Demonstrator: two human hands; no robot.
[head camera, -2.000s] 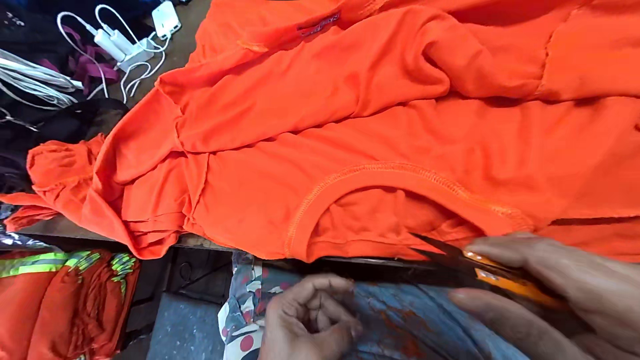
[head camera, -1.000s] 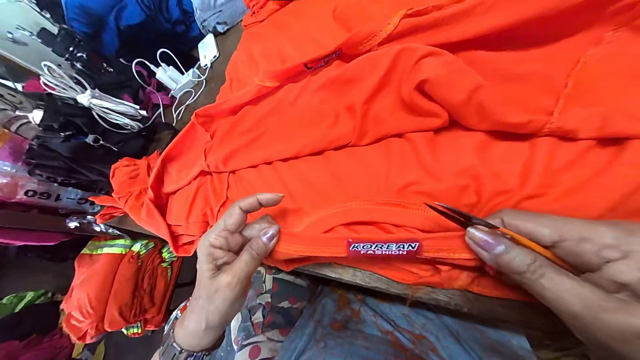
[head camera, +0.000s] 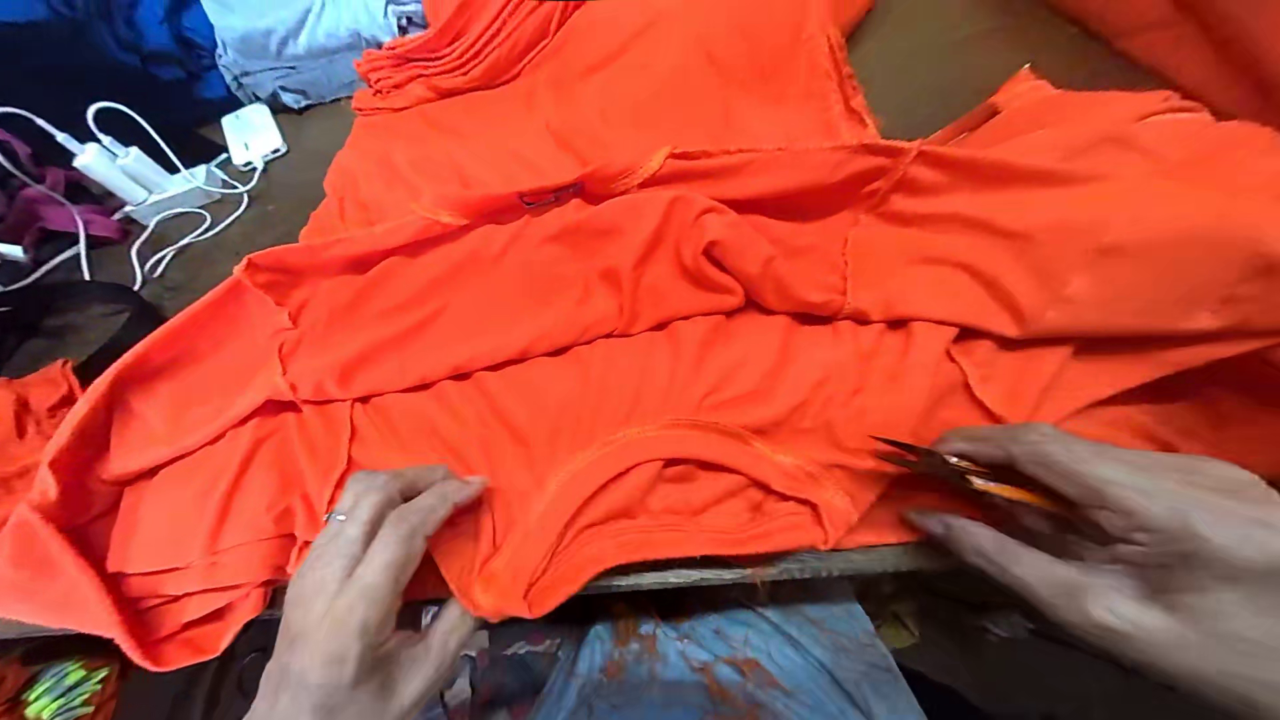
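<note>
An orange knit shirt (head camera: 600, 350) lies spread over the table, its curved ribbed neckband (head camera: 680, 440) near the front edge. My left hand (head camera: 370, 590) is at the shirt's front edge, left of the neckband, with fabric between its thumb and fingers. In my right hand (head camera: 1090, 550) are small thread snips (head camera: 960, 470) with dark pointed blades and an orange handle. The blades point left, over the fabric just right of the neckband. A small dark label (head camera: 550, 196) shows on the upper part of the shirt.
White chargers (head camera: 150, 180) and cables on a power strip lie at the upper left. Behind the shirt are more orange fabric pieces (head camera: 600, 80) and folded grey cloth (head camera: 290, 50). The wooden table edge (head camera: 780, 568) runs along the front, with blue stained cloth (head camera: 740, 650) below it.
One second ago the neckband lay flatter with its red label showing between my hands; now it arches open and that label is out of sight. My left hand has turned palm down onto the fabric.
</note>
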